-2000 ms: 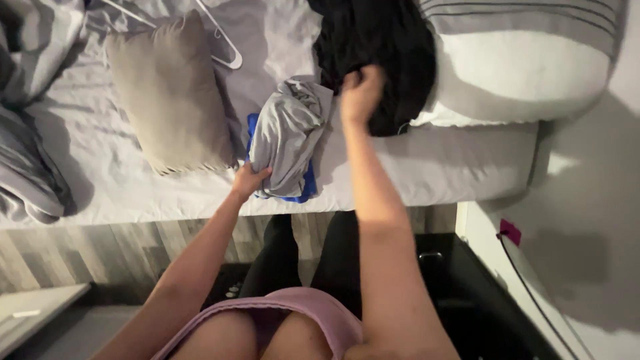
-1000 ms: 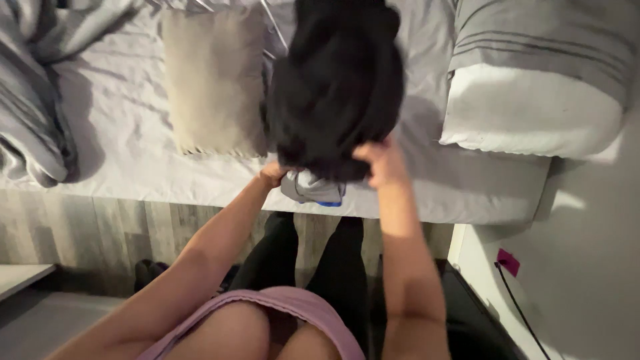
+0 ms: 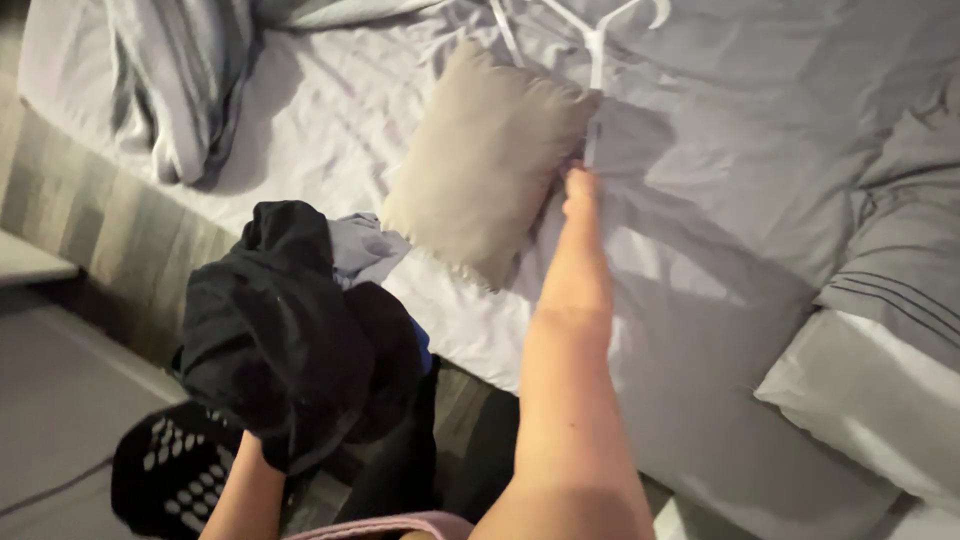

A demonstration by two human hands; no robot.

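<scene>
A bundle of black clothing [image 3: 292, 337] rests over my left forearm and hides my left hand, so its grip cannot be seen. Light grey cloth [image 3: 365, 244] and a bit of blue cloth [image 3: 421, 345] show beside the bundle. My right hand [image 3: 581, 187] reaches to the right edge of a beige pillow [image 3: 487, 157] on the bed, at the lower end of a white clothes hanger [image 3: 596, 56]. Its fingers are partly hidden, and whether they hold the hanger or the pillow cannot be told.
A black basket with holes [image 3: 176, 472] stands on the floor at lower left. A grey blanket [image 3: 184, 90] lies on the bed at upper left, and grey and white pillows [image 3: 862, 382] lie at the right. Pale furniture [image 3: 30, 259] edges the left side.
The black clothing has come off the bed and moved left onto my left arm, with the grey and blue cloth. My right hand has left it and reached forward beside the beige pillow. The view has shifted.
</scene>
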